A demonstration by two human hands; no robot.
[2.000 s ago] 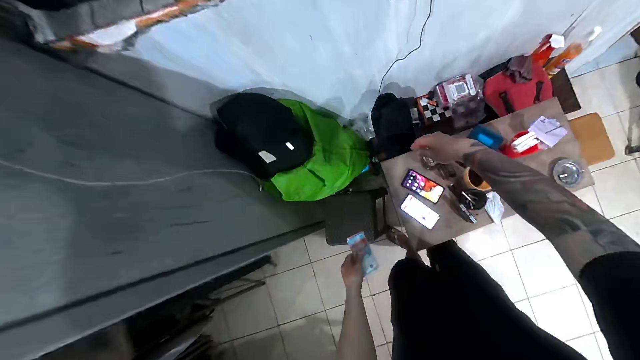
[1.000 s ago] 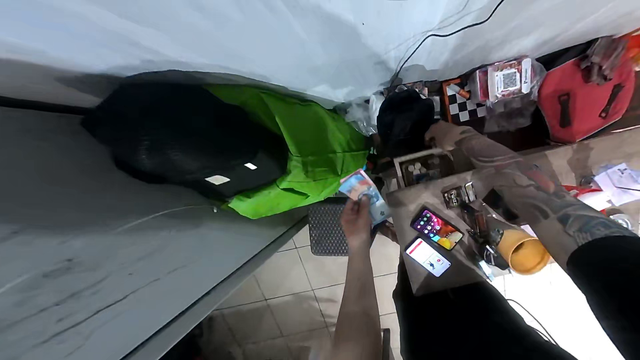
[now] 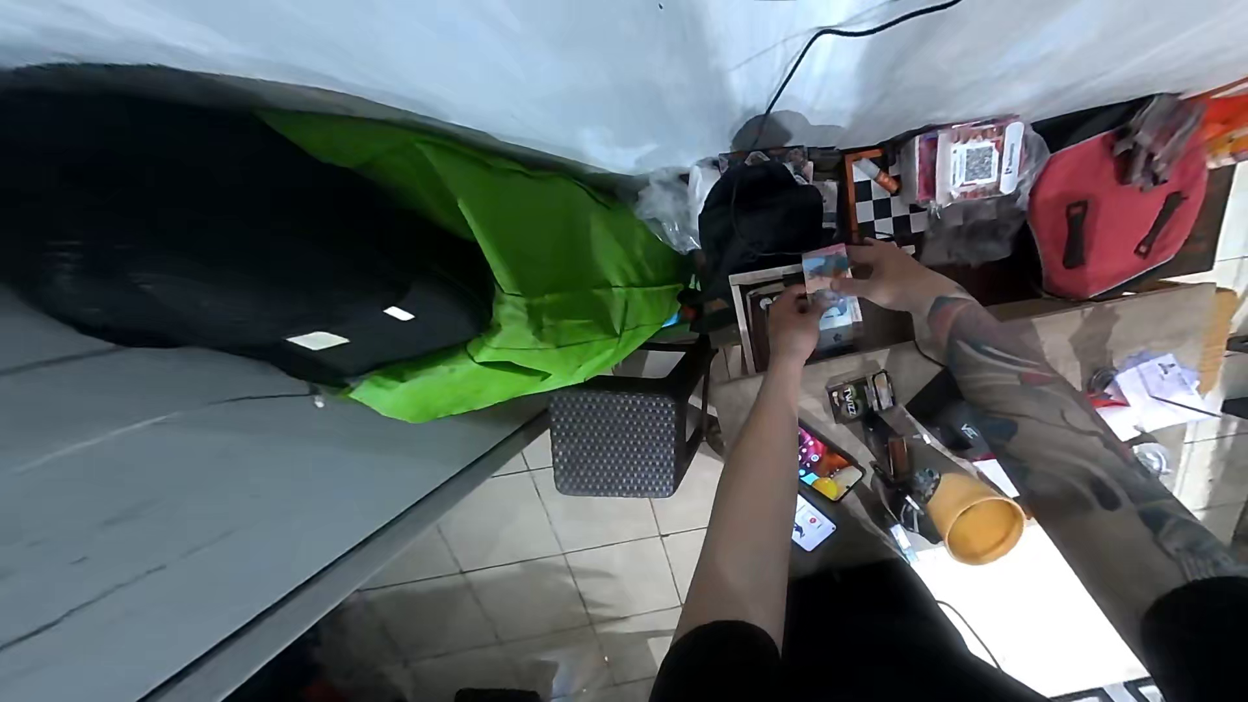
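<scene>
My left hand (image 3: 795, 327) holds one side of some banknotes (image 3: 829, 283), its fingers at their left edge. My right hand (image 3: 882, 278), on the tattooed arm, grips the notes from the right, near their upper part. Both hands are over an open wooden drawer or box (image 3: 746, 317), partly hidden by them. Below the hands, on the table (image 3: 746, 395), lie two phones with lit screens, a larger one (image 3: 829, 466) and a white one (image 3: 811, 524). A small dark box (image 3: 860, 395) and a yellow cup (image 3: 980, 522) are to their right.
A black cap or bag (image 3: 765, 210) and a checkered board (image 3: 882, 210) are by the wall, with plastic-wrapped packs (image 3: 975, 166) and a red bag (image 3: 1111, 219). A green cover (image 3: 556, 273) is at the left, above a woven-topped stool (image 3: 614, 444). A black cable (image 3: 829, 34) runs along the wall.
My left hand has moved to the right with the banknotes, over the open drawer or box. My right hand, earlier at that drawer's edge, now grips the notes too. The view has moved closer.
</scene>
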